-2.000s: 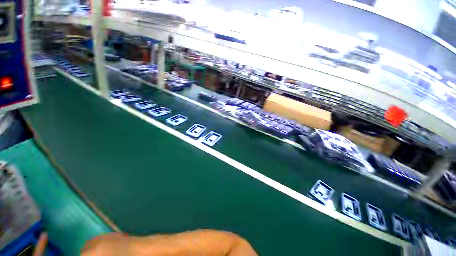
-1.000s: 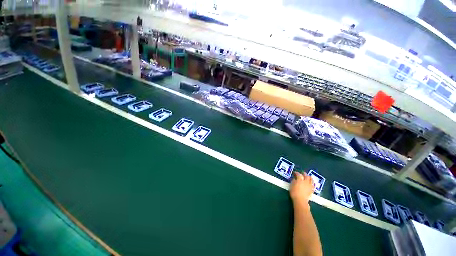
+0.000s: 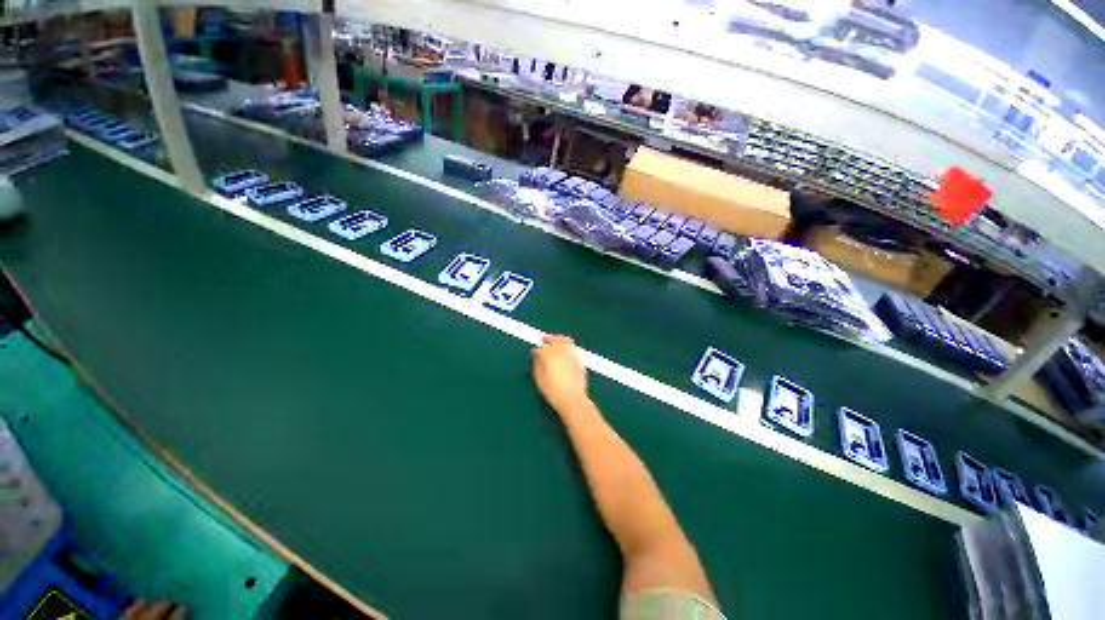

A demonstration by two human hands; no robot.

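Note:
Palm-sized housings with white-blue rims and dark inner patterns lie in a row beyond the white dividing line of the green conveyor. The row has a gap between one housing and another. My right hand is over the dividing line at this gap, its arm coming from the bottom edge. Its fingers look curled, and I cannot tell whether they hold anything. My left hand is at the bottom left, mostly cut off by the edge, beside a blue machine base.
A turquoise bench runs along the near left side. A stack with a white top stands at the right. Upright posts rise beyond the belt. A carton and plastic-wrapped parts lie behind the row.
My right hand has moved left along the dividing line, away from the right-hand housings. My left hand's fingers have come into view at the bottom left. One more housing stands left of the right-hand group than in the oldest frame.

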